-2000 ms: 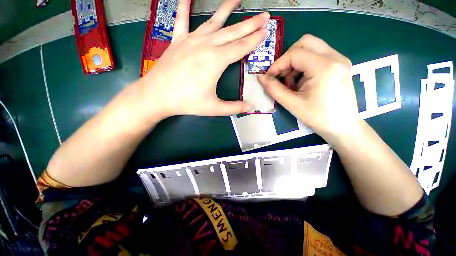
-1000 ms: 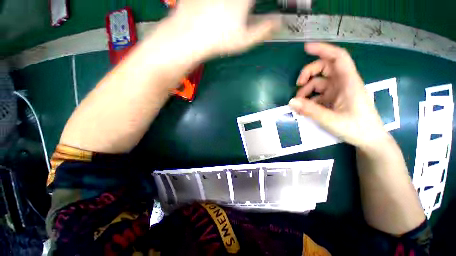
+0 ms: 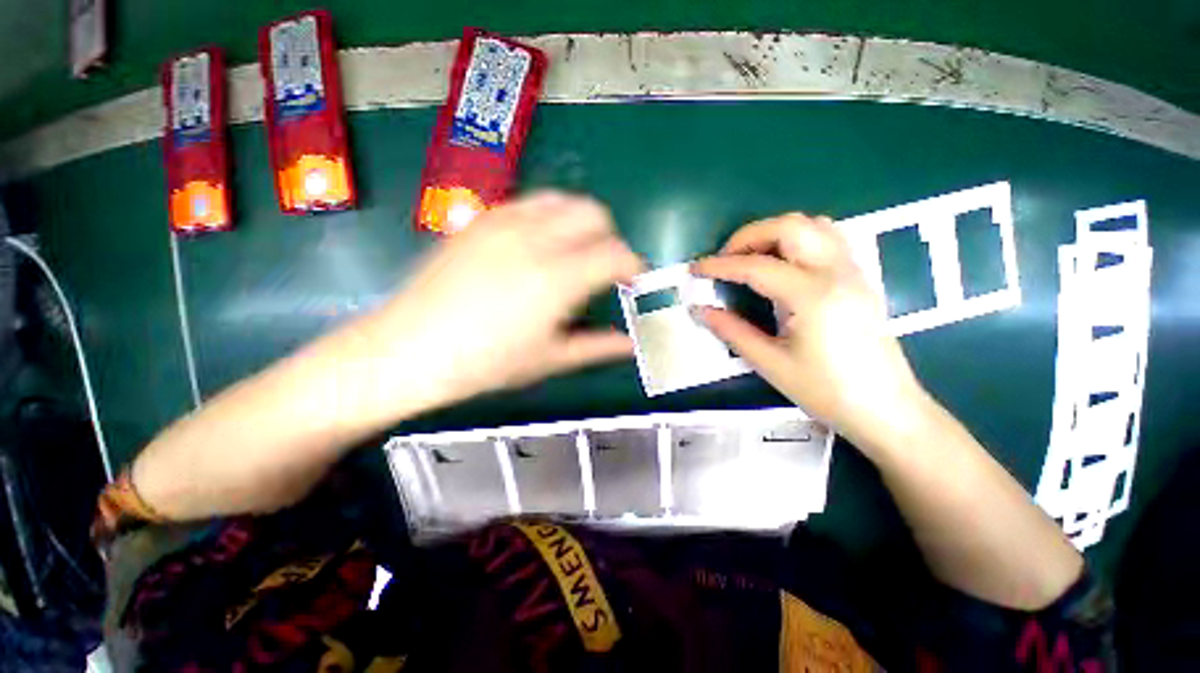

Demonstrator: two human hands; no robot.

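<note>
A partly used label strip [image 3: 678, 355] lies at a slant on the green surface, with a pale grey label at its left end and open windows showing green at its right. My left hand [image 3: 526, 296] is blurred at the strip's left end, thumb and fingers apart, with nothing visible in it. My right hand [image 3: 823, 316] is over the strip's middle. Its thumb and index fingertips are close together by the left label, with a small white patch between them. Whether they grip the label or strip cannot be told. A stack of label strips [image 3: 619, 473] lies nearest my body.
Three red units with orange lower ends, left [image 3: 198, 158], middle [image 3: 309, 112] and right [image 3: 484, 112], lie at the upper left. A pale rail [image 3: 816, 66] crosses behind. Waste strips [image 3: 1099, 381] lie at far right, and another unit [image 3: 88, 36] is beyond the rail.
The unit with the grey label has left the front of me. My left hand has come back from the rail to the strip. My right hand has moved slightly left and down.
</note>
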